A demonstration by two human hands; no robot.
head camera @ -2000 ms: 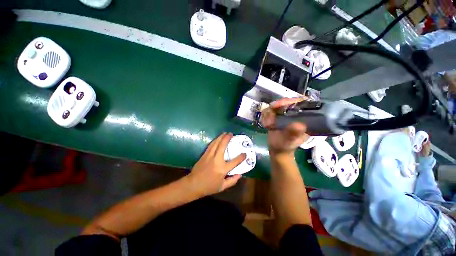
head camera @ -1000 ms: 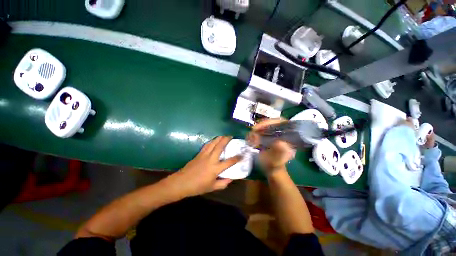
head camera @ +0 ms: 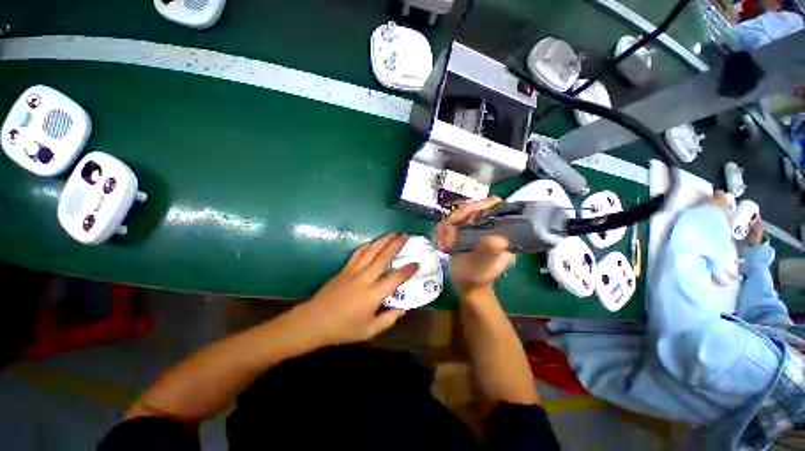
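Observation:
A white plastic housing (head camera: 422, 275) lies at the bench's front edge. My left hand (head camera: 353, 286) presses on its left side with spread fingers and holds it down. My right hand (head camera: 477, 249) grips a grey electric screwdriver (head camera: 521, 226) just right of the housing, with its black cable running off the rear to the right. The driver's tip is near the housing's upper right edge; whether it touches is hidden by my fingers. A silver screw feeder (head camera: 481, 145) with a dark inside stands behind my right hand.
Two face-side units (head camera: 97, 197) stand at the left. Several more (head camera: 572, 264) lie right of my right hand. A spare grey cylinder (head camera: 558, 167) lies beside the feeder. Units (head camera: 402, 56) lie on the far belt past the white strip (head camera: 221, 64). A neighbour's blue sleeve (head camera: 693, 255) is at right.
The screwdriver has moved from the feeder's front down and left to the housing, and is now sharper in view. My left hand stays on the housing. Belt units have shifted right.

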